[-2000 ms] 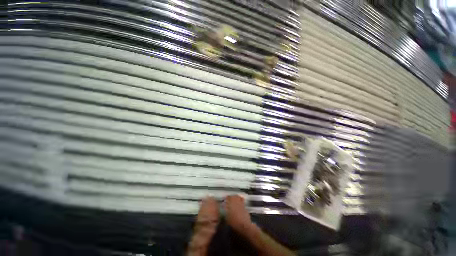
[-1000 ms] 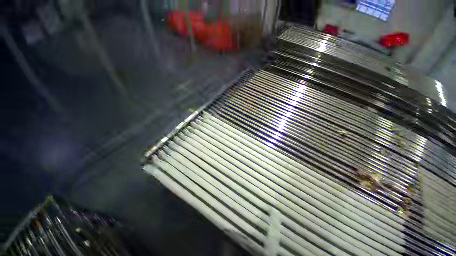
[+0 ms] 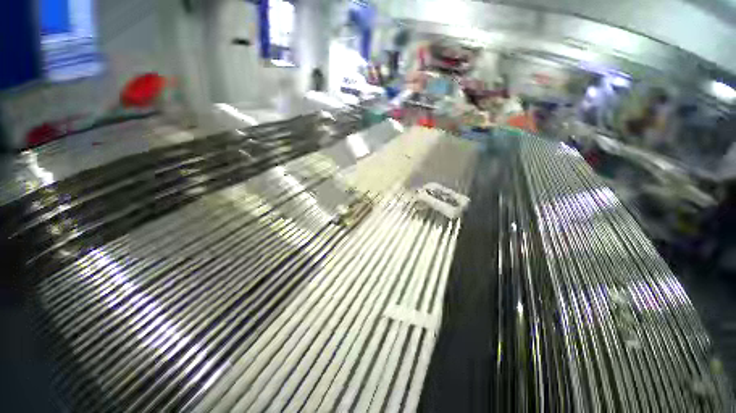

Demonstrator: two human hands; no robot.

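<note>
No hand is in view. A cream pleated curtain panel (image 3: 355, 323) lies in long parallel ridges on the rack nearest in front of me. A narrow cream cloth band (image 3: 411, 315) lies across its pleats near the right edge. The white clip tub (image 3: 441, 200) sits farther along, by the panel's far end, with dark and shiny contents. Small tan pieces, blurred, lie on the tubes (image 3: 352, 212) left of the tub. Another cream panel (image 3: 407, 153) lies beyond them.
Bare steel tubes (image 3: 153, 306) stretch along the left. A second tube rack (image 3: 597, 266) stands to the right across a dark gap. Red wall fans (image 3: 144, 89) show at the upper left. Blurred coloured items fill the far background.
The view has swung away from the close panel, past the rack's end, to look along its length. Both hands, seen at the panel's edge two seconds ago, are out of view.
</note>
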